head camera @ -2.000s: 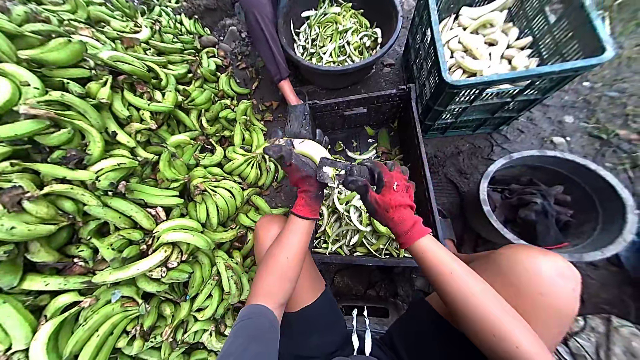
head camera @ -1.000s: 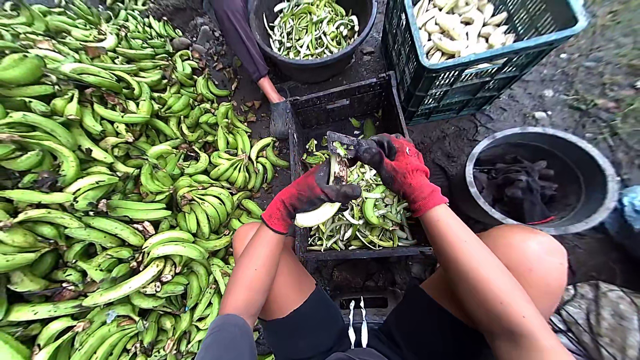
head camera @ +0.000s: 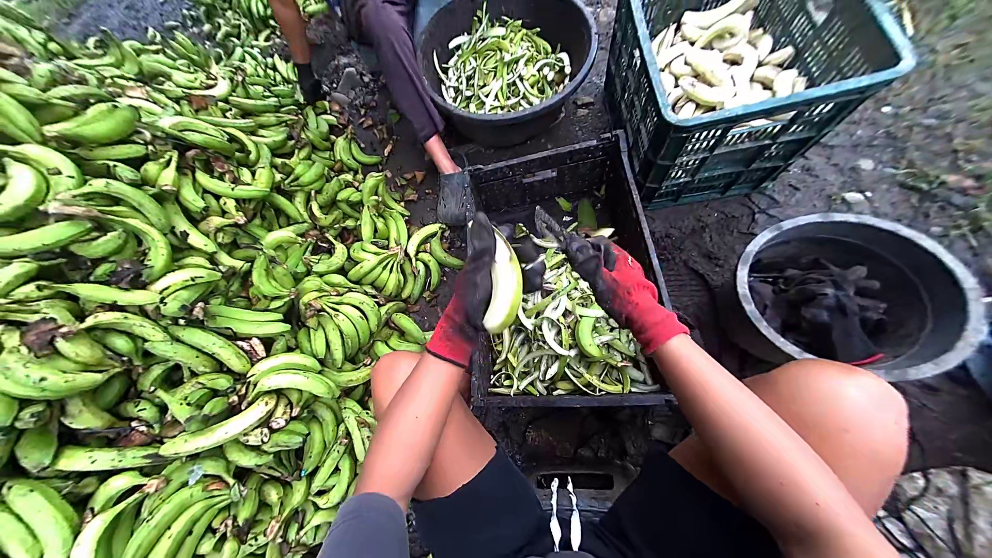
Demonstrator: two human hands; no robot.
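My left hand (head camera: 474, 291), in a red and black glove, grips a partly peeled green plantain (head camera: 505, 283) that stands nearly upright over the near-left part of a black plastic crate (head camera: 643, 225). In a matching glove, my right hand (head camera: 616, 287) holds a dark peeling tool (head camera: 552, 226), its tip up and to the left; the exact kind of tool cannot be told. Tool and plantain are apart. Below both hands, green and white plantain peels (head camera: 554, 349) fill the near part of the crate.
Green plantains (head camera: 194, 310) are heaped along the left. Beyond the crate stand a tub of peels (head camera: 508, 124) and a green crate (head camera: 775, 116) holding peeled plantains (head camera: 721, 62). At right, a grey-rimmed tub (head camera: 860, 221) holds water and dark gloves. Another person's leg (head camera: 395, 70) and shoe reach the crate's far-left corner.
The plantain in my left hand has swung to nearly upright. My right hand and the tool have moved away from it, to the right. Another person's gloved hand now shows at the top left.
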